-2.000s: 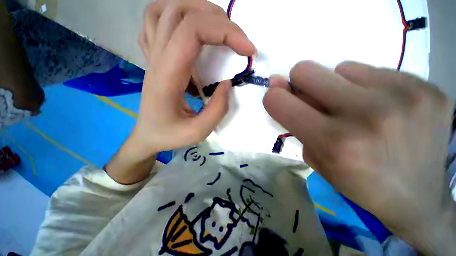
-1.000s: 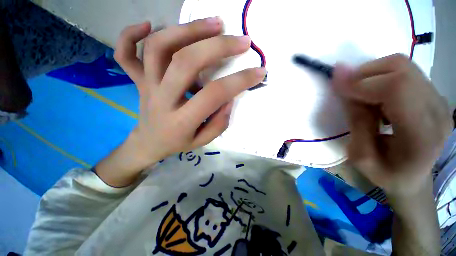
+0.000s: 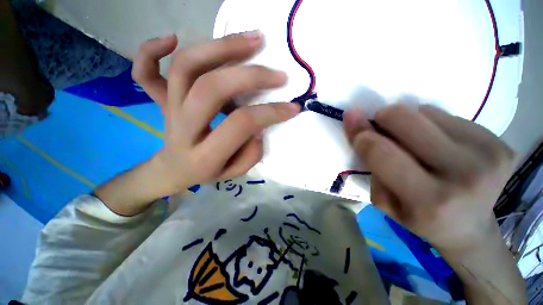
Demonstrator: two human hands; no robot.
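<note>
A white plate-like housing lies flat in front of me, with a red-and-black twin lead curving on it. The lead meets a small dark joint at the plate's left edge. My left hand has its fingers spread, one fingertip on the dark piece by the joint; whether it grips it is unclear. My right hand holds a slim black pen-like tool, its tip touching the joint. Black connectors sit at the right rim and the near rim.
The pale grey bench lies at the upper left. A black mesh strip and white items with wires are at the right. Blue floor with yellow lines shows below. Part of another person is at the far left.
My right hand has moved left and brought the tool's tip back to the joint. My left hand has opened from its earlier pinch, and its fingertip has shifted slightly left and down.
</note>
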